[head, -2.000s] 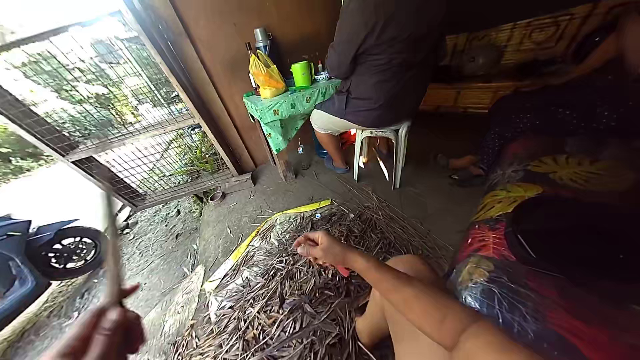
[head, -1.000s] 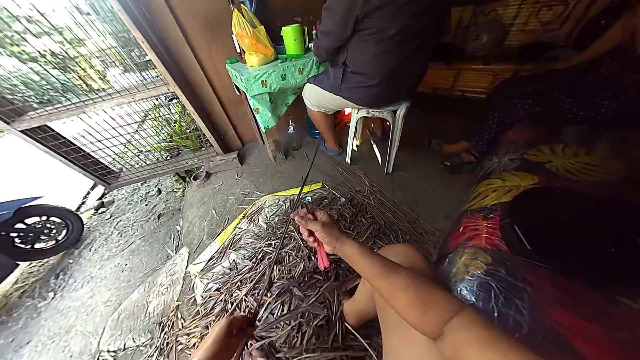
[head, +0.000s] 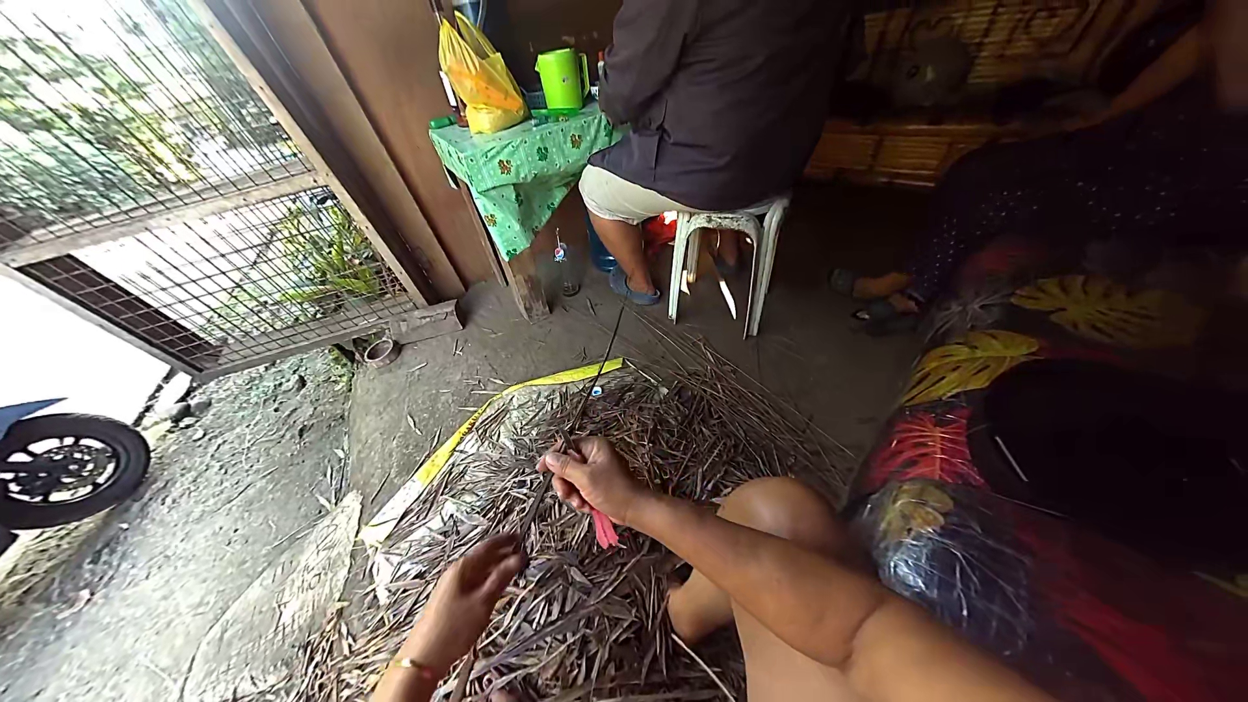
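In the head view, my right hand is closed around a long, thin dark leaf strip or midrib, which points up and away. A pink-red piece, possibly a cloth-wrapped handle, sticks out below the same hand; the rest of it is hidden by the fingers. Lower left, my left hand is beside the line of the strip, blurred, with its fingers looking apart and nothing clearly held. Both hands are over a heap of dry brown leaf strips lying on a white sheet with a yellow edge.
A person sits on a white plastic stool by a table with a green cloth. A wheel stands at left, below a mesh gate. At right is a leaf-patterned, plastic-covered seat; another person sits beyond.
Two seconds ago my left hand was raised at far left with a strip; a second ago it was low beside the heap. It is now nearer my right hand, which stays over the heap.
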